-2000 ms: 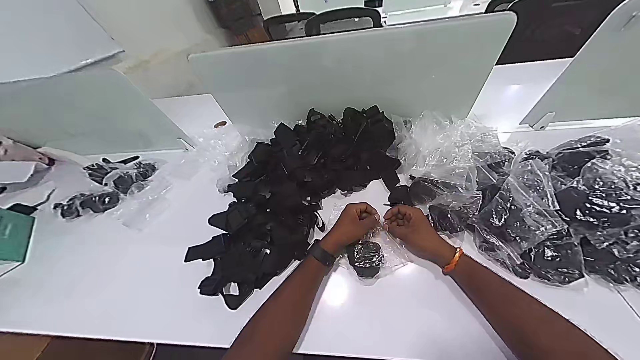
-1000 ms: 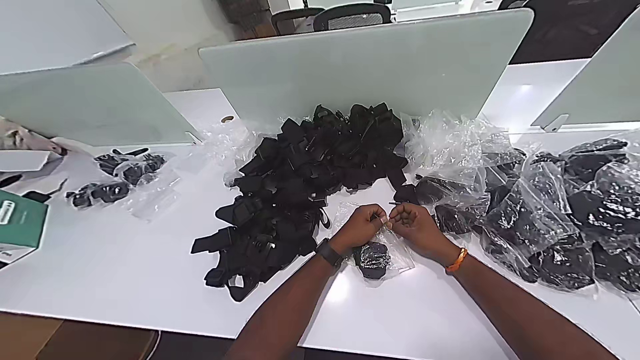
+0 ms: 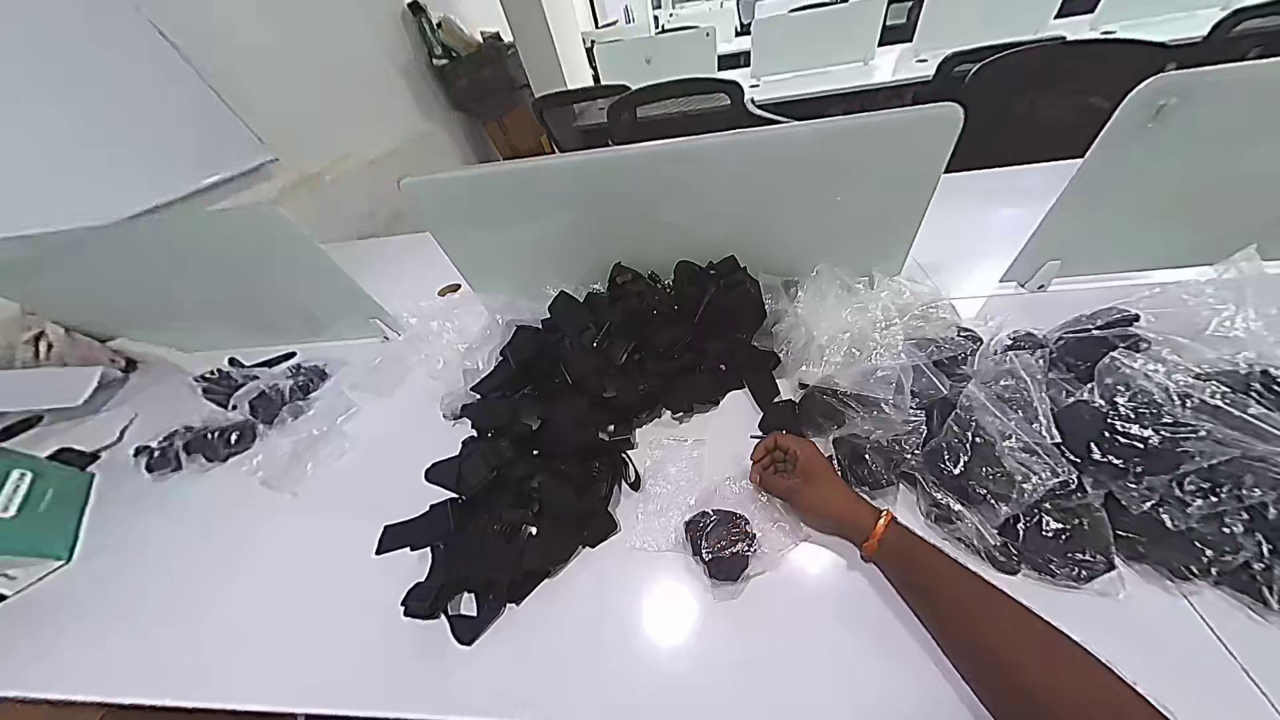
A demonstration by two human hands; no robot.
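My right hand (image 3: 795,480), with an orange band at the wrist, is curled over the upper right edge of a clear plastic bag (image 3: 770,510); whether its fingers grip the film cannot be told. A bundled black item (image 3: 720,543) lies in that bag on the white table. Flat clear plastic (image 3: 668,490) lies just left of it. A large heap of black fabric straps (image 3: 580,400) curves around the left and back. My left hand is out of view.
Bagged black items (image 3: 1060,470) are piled at the right, with crumpled clear bags (image 3: 850,325) behind. More bagged items (image 3: 210,440) and a green box (image 3: 45,505) sit at the left. A frosted divider (image 3: 680,205) stands behind the heap.
My left hand, earlier fingertip to fingertip with my right hand at the bag's top, has left the view. The view has shifted, showing more of the room behind.
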